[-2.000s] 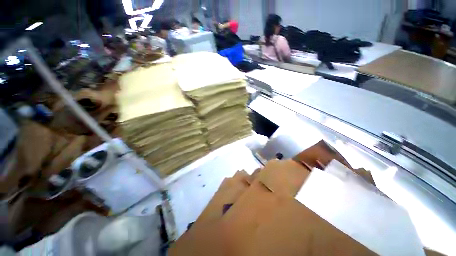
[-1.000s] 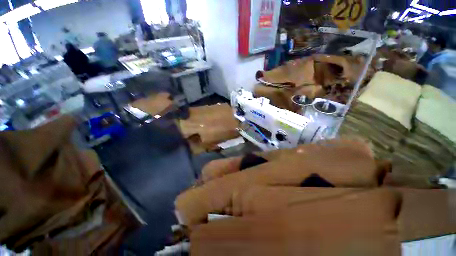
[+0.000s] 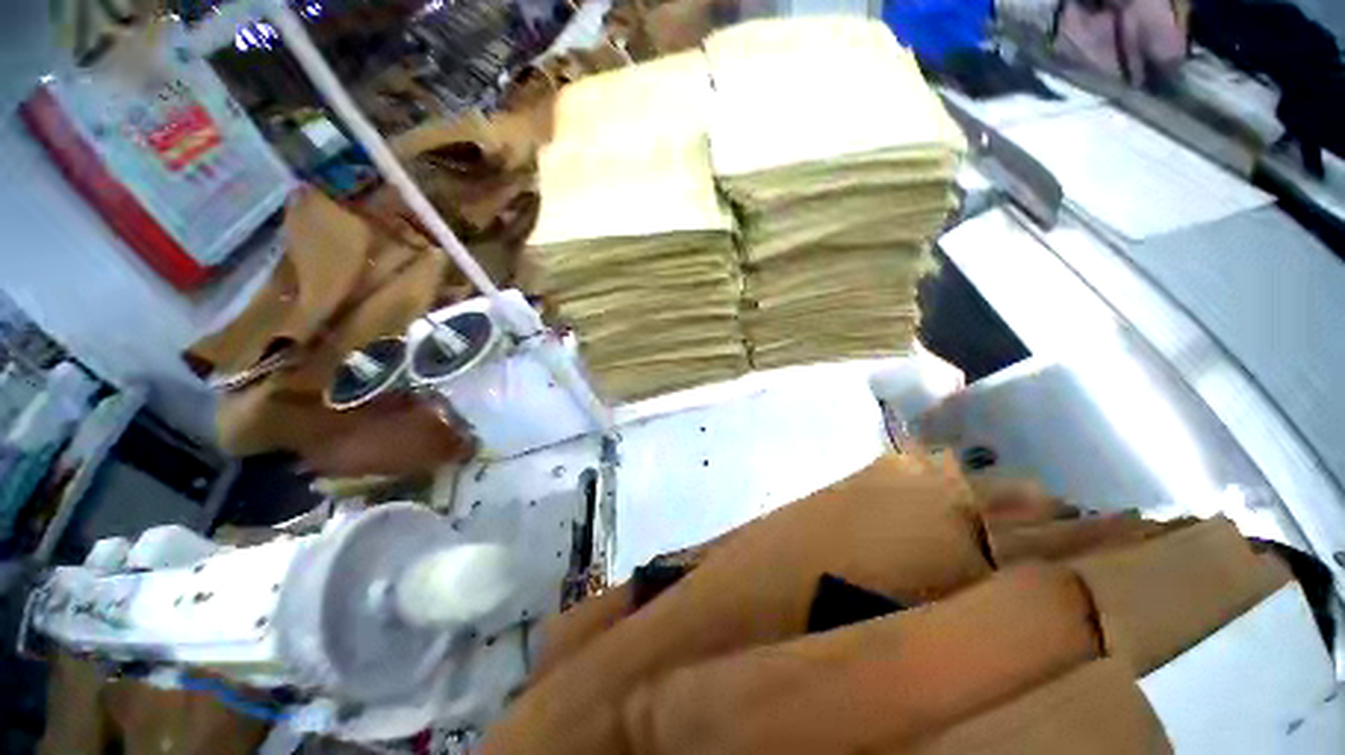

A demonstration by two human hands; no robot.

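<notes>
Large brown garment panels (image 3: 885, 649) lie layered and loosely folded across the lower middle and right, nearest in front of me. A small black patch (image 3: 848, 602) shows between the layers. A white sheet (image 3: 1246, 671) lies on the panels at the lower right. A white sewing machine (image 3: 192, 612) stands at the lower left, its round handwheel end towards the middle. Neither of my hands is in view. The picture is somewhat blurred.
Two tall pale-yellow stacks (image 3: 738, 207) stand on a white table (image 3: 738, 457) behind the panels. A thread stand (image 3: 494, 387) with a slanting pole is left of them. More brown pieces (image 3: 332, 280) lie behind. A long pale table is at right, with part of a person at the top.
My view has swung back right from the aisle and wall. The yellow stacks are now central and closer, and the sewing machine has shifted to the lower left of the picture.
</notes>
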